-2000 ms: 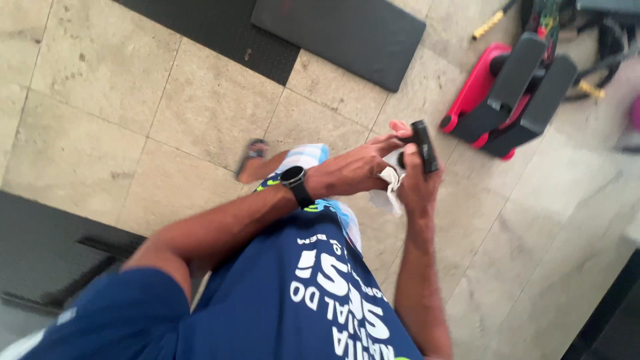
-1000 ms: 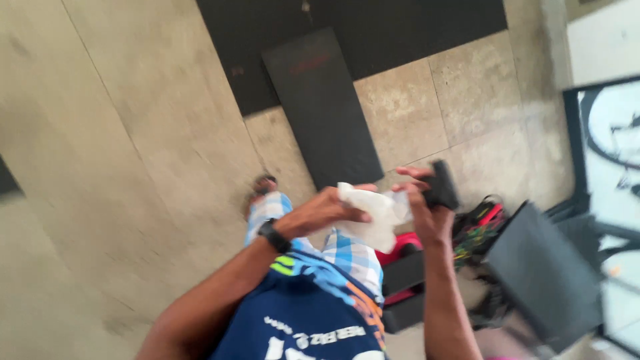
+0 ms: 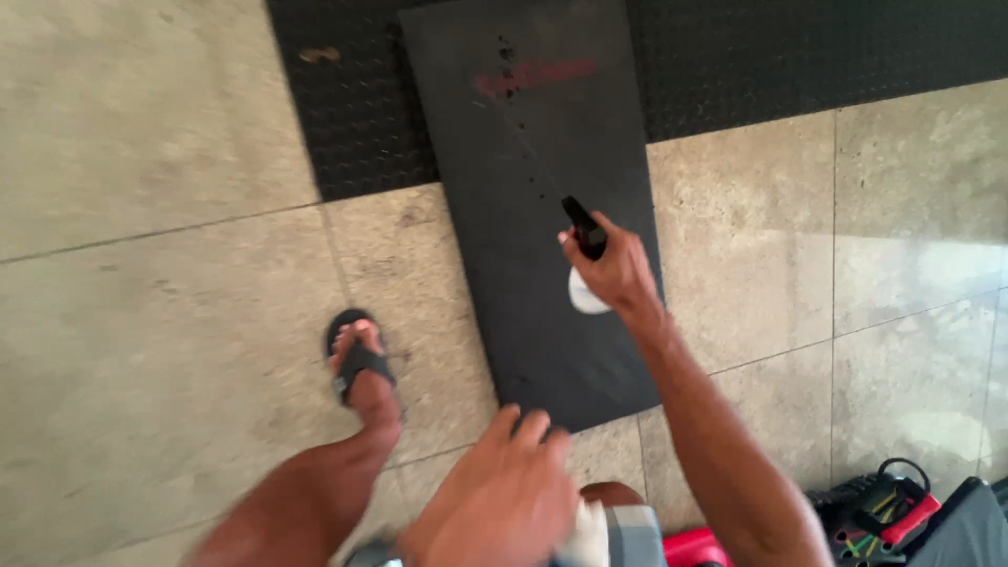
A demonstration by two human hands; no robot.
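Note:
My right hand [image 3: 618,264] is wrapped around a spray bottle [image 3: 584,228] with a black trigger head and a white lower part. A thin stream of liquid runs from its nozzle toward the far end of a black exercise mat [image 3: 551,346], where dark wet spots and a faded red mark show. My left hand [image 3: 504,488] is blurred by motion near the mat's near edge, with a watch at the wrist. A whitish cloth [image 3: 587,535] shows beside its palm, partly hidden; how the fingers hold it is unclear.
Textured black rubber flooring [image 3: 370,118] lies under the mat's far end, on beige floor tiles [image 3: 748,260]. My sandaled foot [image 3: 362,354] stands left of the mat. Red and black equipment [image 3: 890,512] lies at the lower right.
My hands were close together with the cloth and bottle; now they are apart. My right hand has moved out over the mat with the bottle, and liquid is spraying. The view has turned.

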